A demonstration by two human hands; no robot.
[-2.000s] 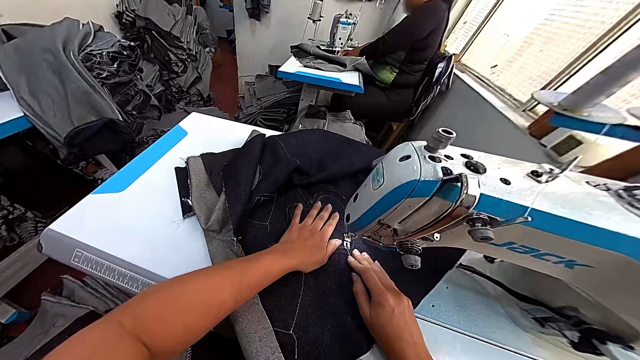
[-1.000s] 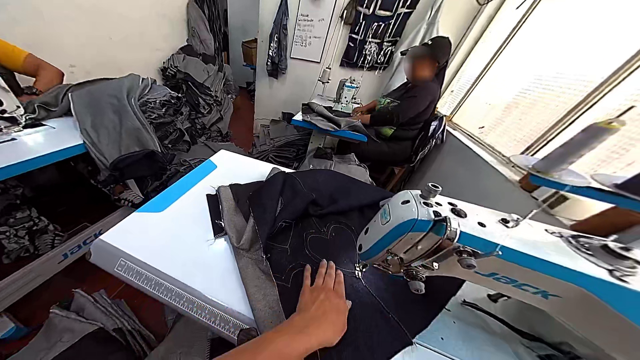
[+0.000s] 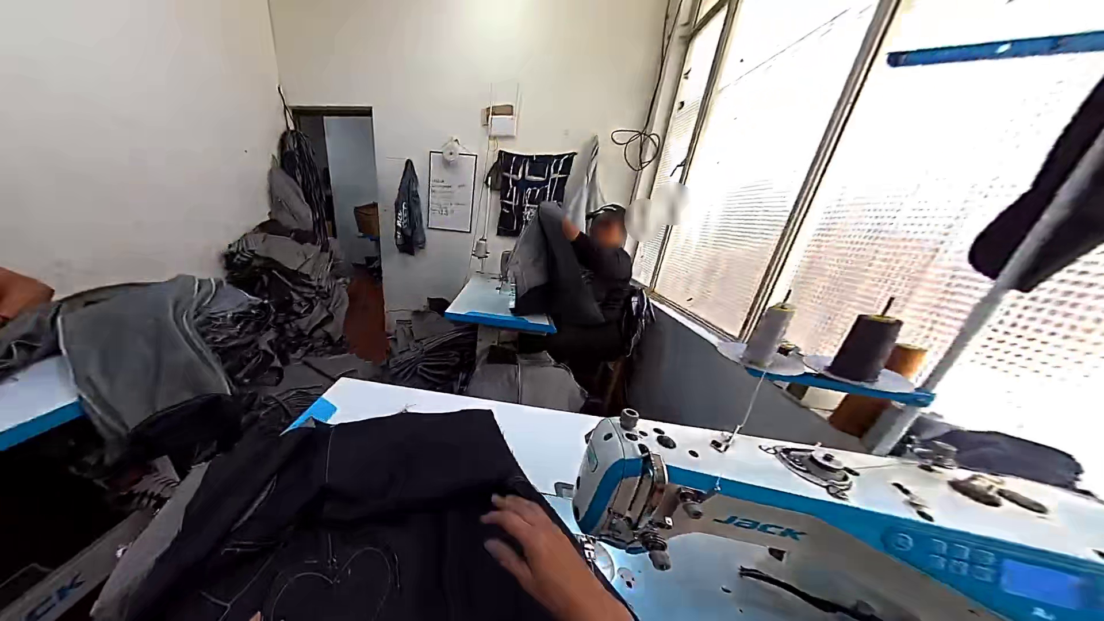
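Dark denim fabric (image 3: 414, 466) lies bunched over the front of the white sewing table, with stitched lines and a heart-shaped outline of thread (image 3: 332, 582) near the bottom of the view. My right hand (image 3: 539, 552) rests on the fabric's right part, palm down with fingers somewhat apart. Just right of it stands the head of a Jack sewing machine (image 3: 621, 483); the fabric's edge runs beside its needle area, which is partly hidden. Only a sliver of skin, apparently my left hand (image 3: 256, 617), shows at the bottom edge; its pose is hidden.
Thread cones (image 3: 865, 348) stand on a blue-edged rack at right. Ahead, a co-worker lifts grey cloth (image 3: 552, 267) at another sewing table (image 3: 492, 306). Grey garments (image 3: 142, 345) hang over a table at left, beside heaps of cloth (image 3: 293, 285) on the floor.
The denim has moved left, away from the needle area. My right hand has come into view on it, while my left has mostly left view. The co-worker has raised grey cloth. The view has tilted up.
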